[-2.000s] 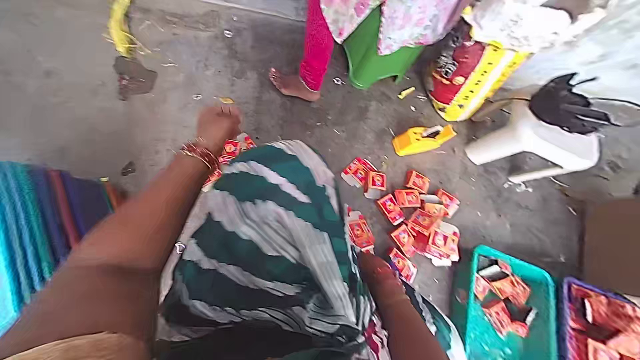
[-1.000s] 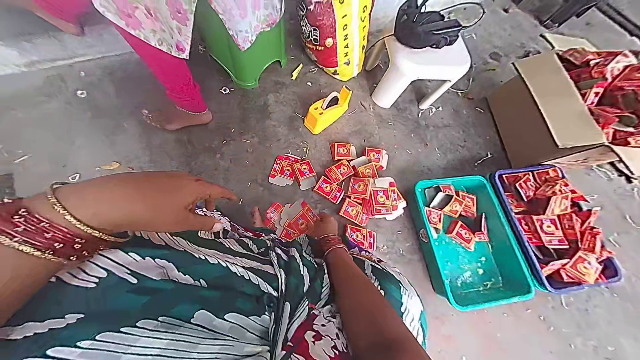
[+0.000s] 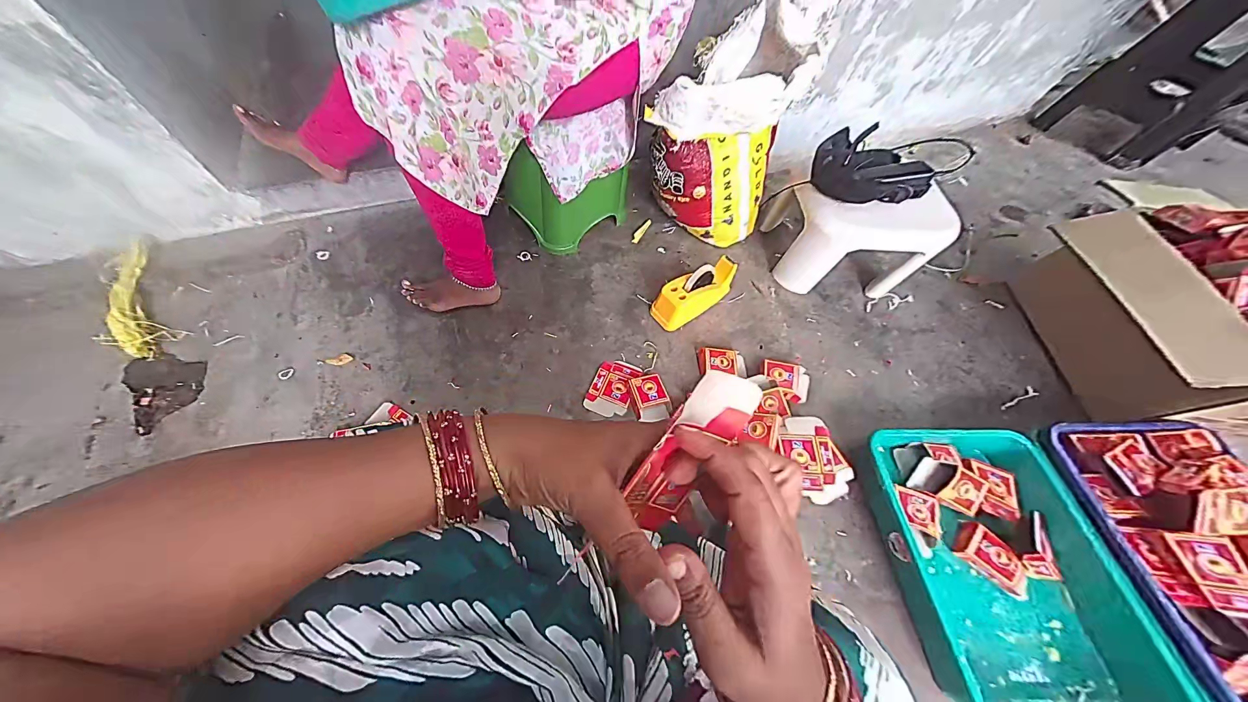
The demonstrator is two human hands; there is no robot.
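Both of my hands hold a small red printed carton [image 3: 668,478] with a white flap standing up at its top. My left hand [image 3: 585,497], with red and gold bangles at the wrist, grips the carton from the left. My right hand [image 3: 746,556] has its fingers on the carton's right side, and the two thumbs are close together below it. Behind and beside the hands, several flat red cartons [image 3: 801,450] lie loose on the grey floor. More red cartons [image 3: 990,554] lie in a green plastic tray [image 3: 1082,614] at the right.
A blue crate [image 3: 1058,429] of cartons adjoins the tray; behind is a cardboard box [image 3: 1102,312]. A yellow tape dispenser [image 3: 692,292] lies ahead, near a white stool [image 3: 868,229] bearing a black object. A person [image 3: 458,214] sits on a green stool [image 3: 565,210] beside a printed sack [image 3: 717,175].
My hands, apart in the earlier frames, have come together around a carton above my lap. The view has shifted.
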